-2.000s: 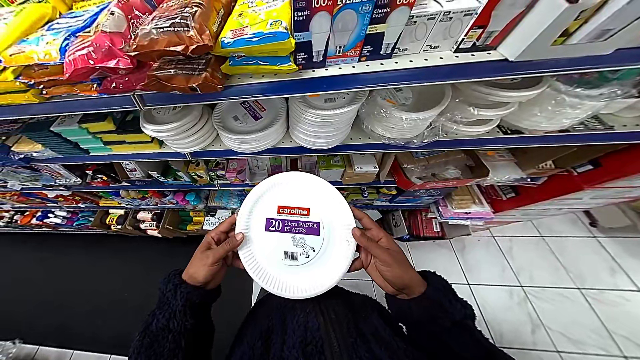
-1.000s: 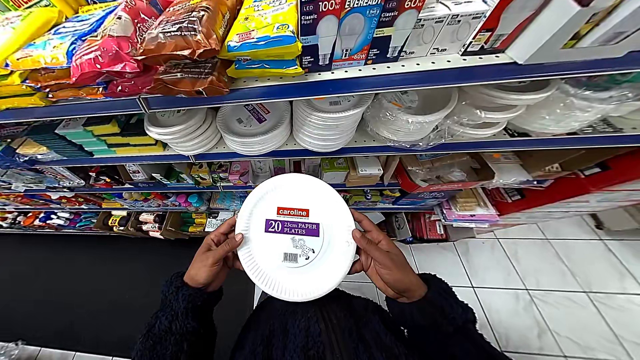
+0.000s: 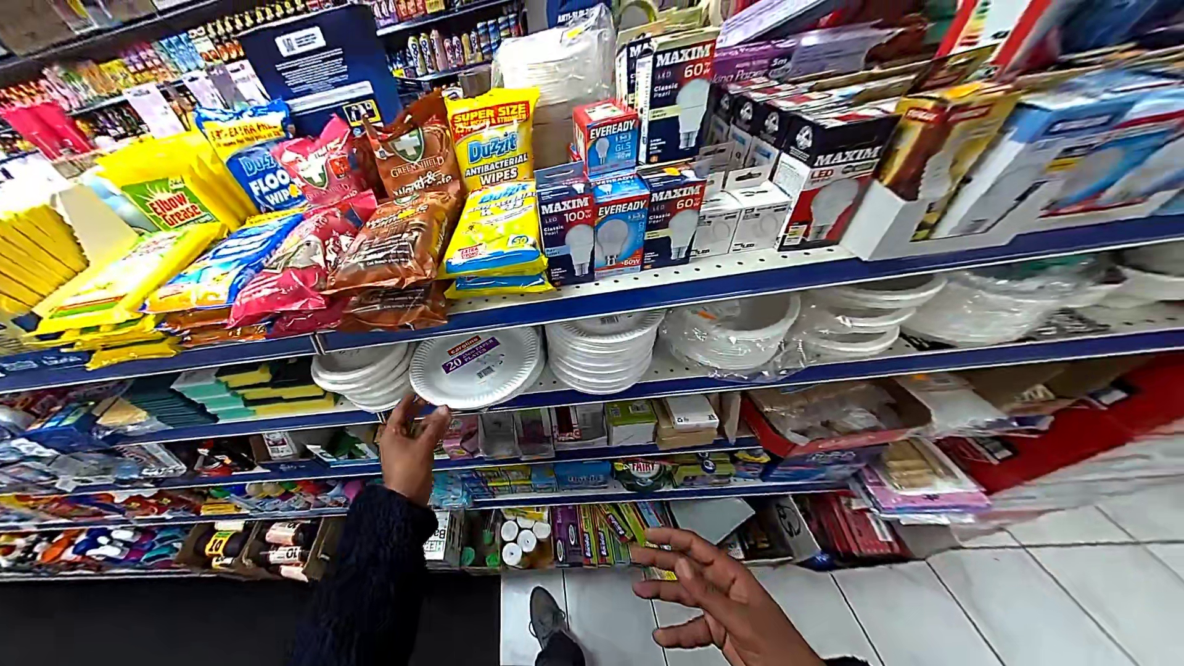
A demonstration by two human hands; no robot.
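A pack of white paper plates (image 3: 499, 377) with a red and purple label lies at the shelf's front edge, between other stacks of white plates. My left hand (image 3: 413, 444) is raised to its lower left edge, fingertips at or very near the rim; whether they grip it I cannot tell. To its right stands a taller stack of plates (image 3: 601, 356). My right hand (image 3: 717, 592) is held low over the tiled floor, fingers spread, with nothing in it.
Packs of cleaning wipes (image 3: 495, 222) and light bulb boxes (image 3: 615, 222) fill the shelf above. Wrapped white bowls (image 3: 731, 328) stand right of the plates, sponges (image 3: 268, 381) to their left. Lower shelves hold small boxed goods. One shoe (image 3: 546, 612) shows on the floor.
Both hands held a plate pack in front of me; now they are apart, the left up at the shelf, the right empty. The view has tilted up towards the upper shelf.
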